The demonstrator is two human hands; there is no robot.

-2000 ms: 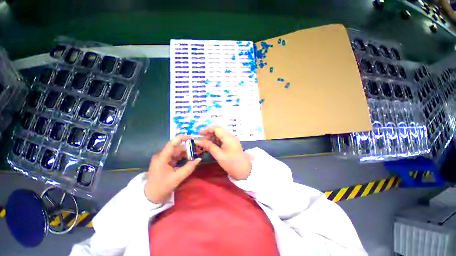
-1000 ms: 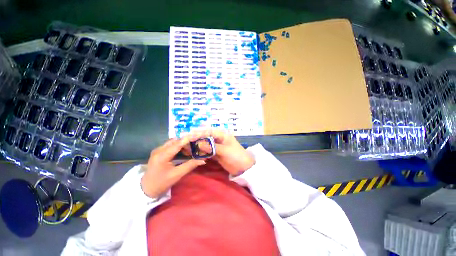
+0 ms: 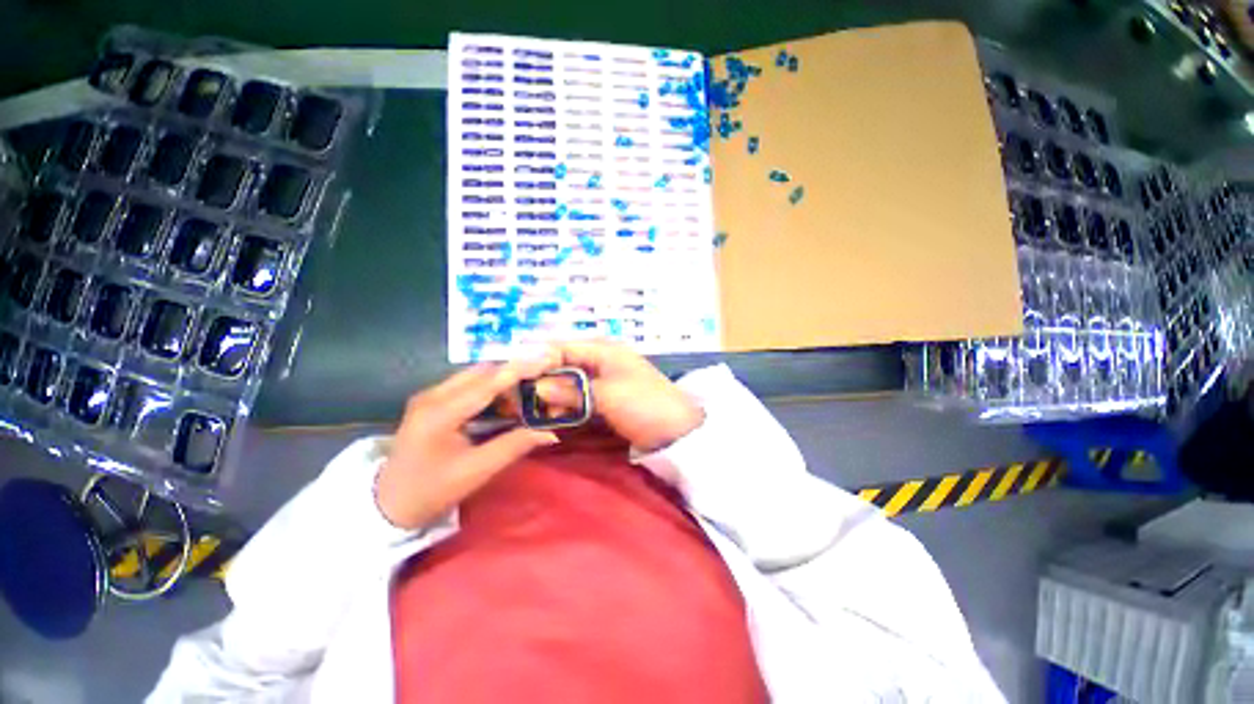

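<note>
A small dark rounded-square watch housing (image 3: 556, 398) with a shiny rim and a see-through centre is held upright between both hands, just below the near edge of the white adhesive sheet (image 3: 495, 255). My left hand (image 3: 454, 437) grips its left side with thumb and fingers. My right hand (image 3: 626, 395) is on its right side, with fingers behind the frame. Skin shows through its centre. The sheet bears columns of short dark bars and many blue pieces (image 3: 502, 310). The exact fingertip contacts are partly hidden.
A clear blister tray (image 3: 310, 234) with dark housings lies at left. A tan cardboard sheet (image 3: 866, 206) lies right of the white sheet, with more blister trays (image 3: 1086, 330) beyond it. A blue stool (image 3: 48, 557) stands lower left, grey crates (image 3: 1135, 626) lower right.
The housing was edge-on at first and now shows its open face to the camera. Both hands stay together on it. The bench, sheet and trays have shifted upward in view.
</note>
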